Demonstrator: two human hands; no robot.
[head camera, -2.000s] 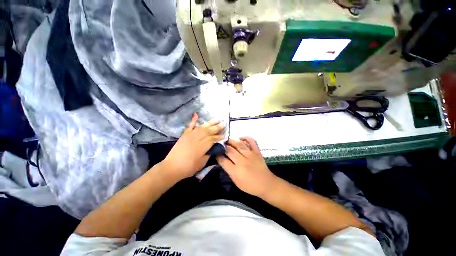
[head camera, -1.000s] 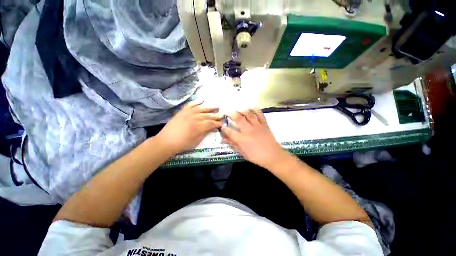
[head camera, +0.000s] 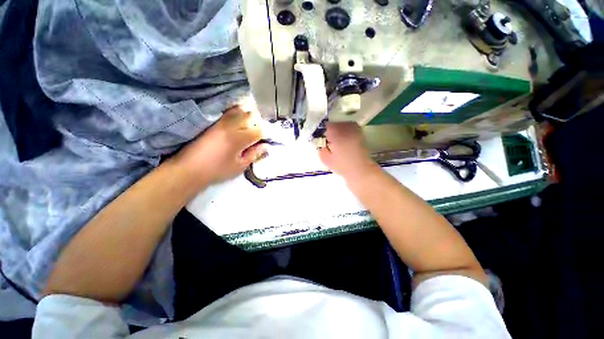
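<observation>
The grey garment body is heaped at the left, with stitched diamond lines, and runs up to the needle area. My left hand lies at its right edge, left of the needle, fingers bent and partly lost in glare. A small dark strip shows just below its fingertips. My right hand is right of the presser foot, under the machine head, with its fingertips partly hidden. Whether it holds anything cannot be seen. The cream sewing machine stands over the work.
Black-handled shears lie right of my right hand, with a thin pale tool beside them. A green tray is at the table's right end. The white table has a green front edge. Dark cloth hangs at far left.
The view has come closer to the machine head. Both hands have moved forward and apart, from together at the table's front to either side of the needle. The grey cloth has shifted left.
</observation>
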